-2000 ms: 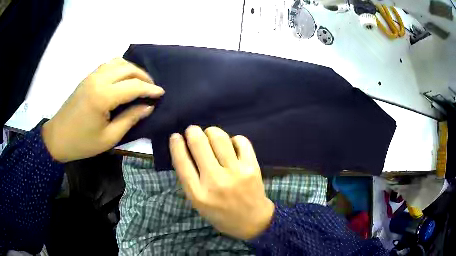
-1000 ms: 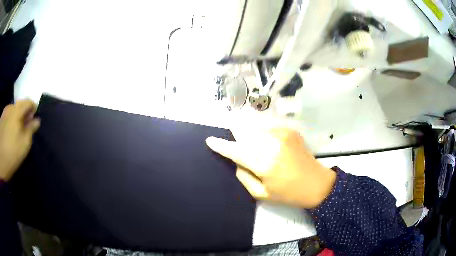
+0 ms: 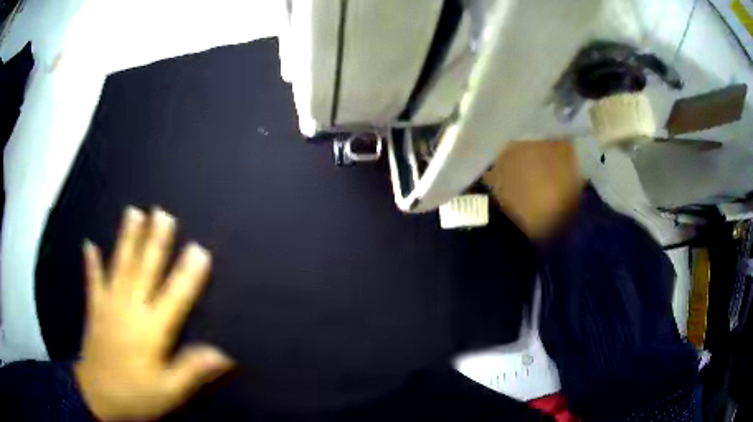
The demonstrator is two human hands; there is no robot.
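Note:
A wide black fabric panel point(image 3: 248, 206) lies flat on the white table and runs under the head of the white sewing machine point(image 3: 388, 58). A small metal loop, likely the finger guard point(image 3: 360, 148), shows beneath the head above the cloth. My left hand point(image 3: 149, 317) lies with fingers spread on the left part of the panel. My right hand point(image 3: 537, 185) is blurred, right of the machine head at the panel's right side; its fingers are hidden behind the machine, so its hold cannot be told.
Cream ribbed knobs point(image 3: 623, 119) are on the machine's right side and low on its head. Dark cloth point(image 3: 15, 91) lies at the far left edge. Printed ruler-like marks show on the white table point(image 3: 520, 377) at front right. A red item point(image 3: 553, 405) is at the bottom.
The panel has moved right and up and now extends under the machine head. My left hand has spread flat on it. My right hand has moved right and up behind the head.

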